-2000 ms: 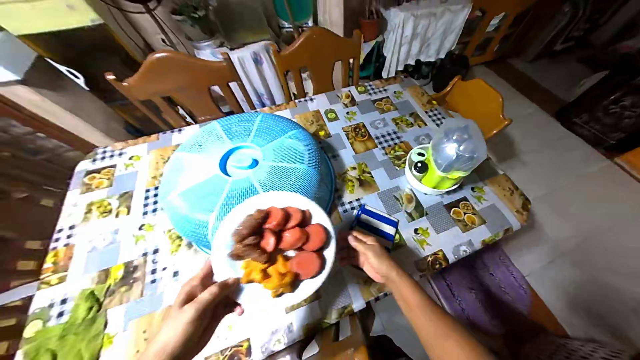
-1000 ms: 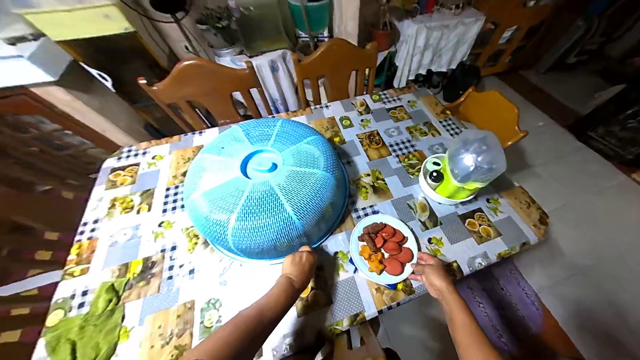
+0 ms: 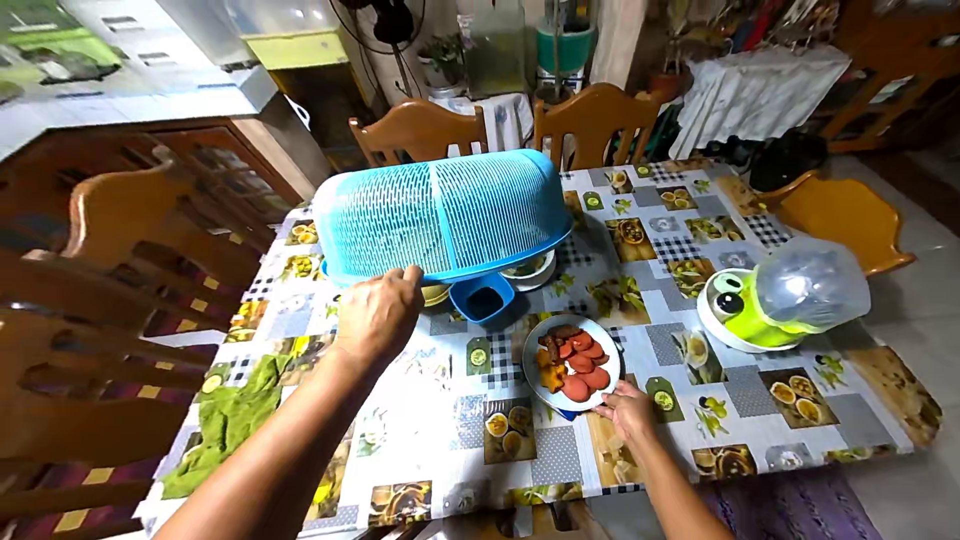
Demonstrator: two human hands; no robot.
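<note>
My left hand (image 3: 381,311) grips the near rim of a blue plastic mesh food cover (image 3: 442,217), which is tilted up at the front. Under its raised edge show a blue square bowl (image 3: 482,298) with dark contents and part of a white bowl (image 3: 534,270) holding food. A white plate (image 3: 612,346) carries sliced red sausage (image 3: 576,388), browned meat pieces and orange pieces. My right hand (image 3: 626,409) holds that plate by its near right rim. A blue object (image 3: 568,414) shows only partly beneath the plate.
The table wears a patterned tablecloth (image 3: 555,455). A green cloth (image 3: 236,420) lies at its left. At the right, a lime-green device with a clear plastic cover (image 3: 810,285) sits in a white dish. Wooden chairs (image 3: 596,124) surround the table.
The food cover was flat on the table and is now lifted and tilted by my left hand, exposing bowls. The plate moved right, away from my left hand, between the two earlier frames.
</note>
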